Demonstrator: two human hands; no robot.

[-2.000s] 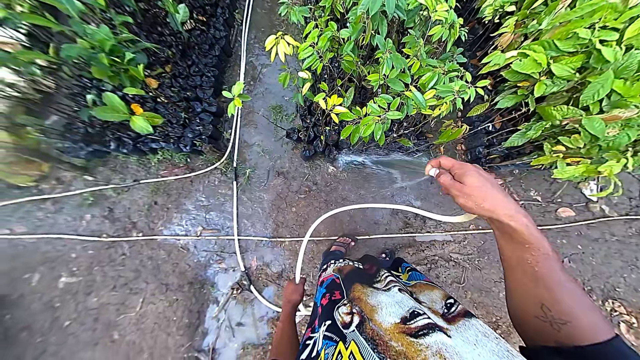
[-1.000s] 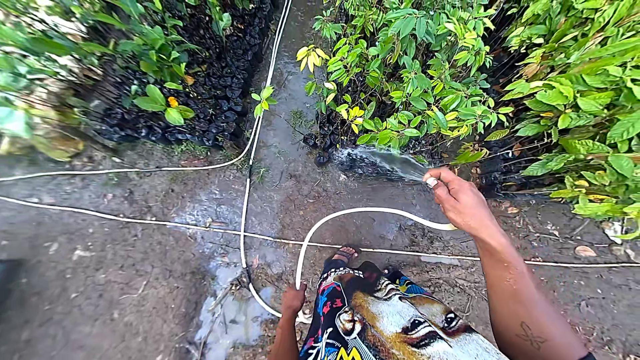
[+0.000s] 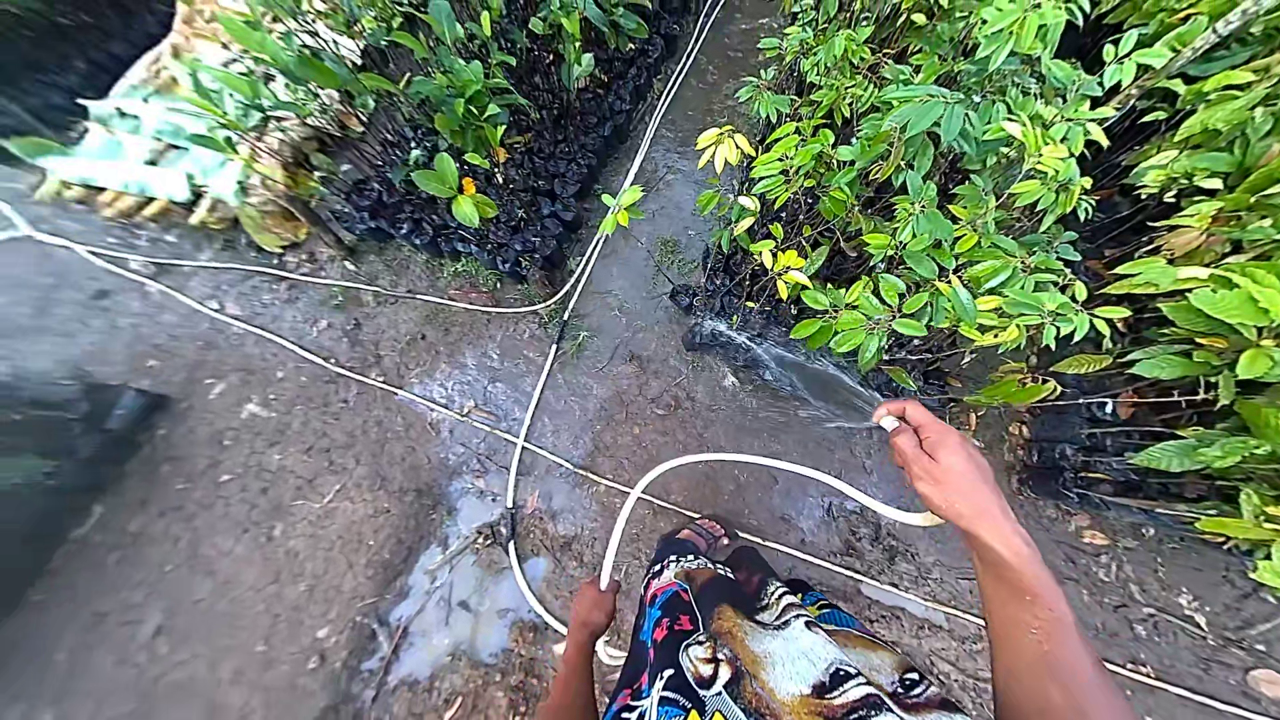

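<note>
My right hand grips the end of a white hose, its thumb at the mouth. Water fans out from there to the left, toward black plastic seedling bags under leafy seedlings. Lower down, my left hand is closed around the same hose beside my patterned shirt. Between the two hands the hose makes an arch over the muddy ground.
More hose lines cross the mud and run up the path between the beds. Bagged seedlings stand at the upper left, near pale sheeting. A puddle lies left of my foot. Dense plants border the right.
The view has shifted left, bringing the pale sheeting into sight. Both hands keep hold of the hose, and water still sprays from its end.
</note>
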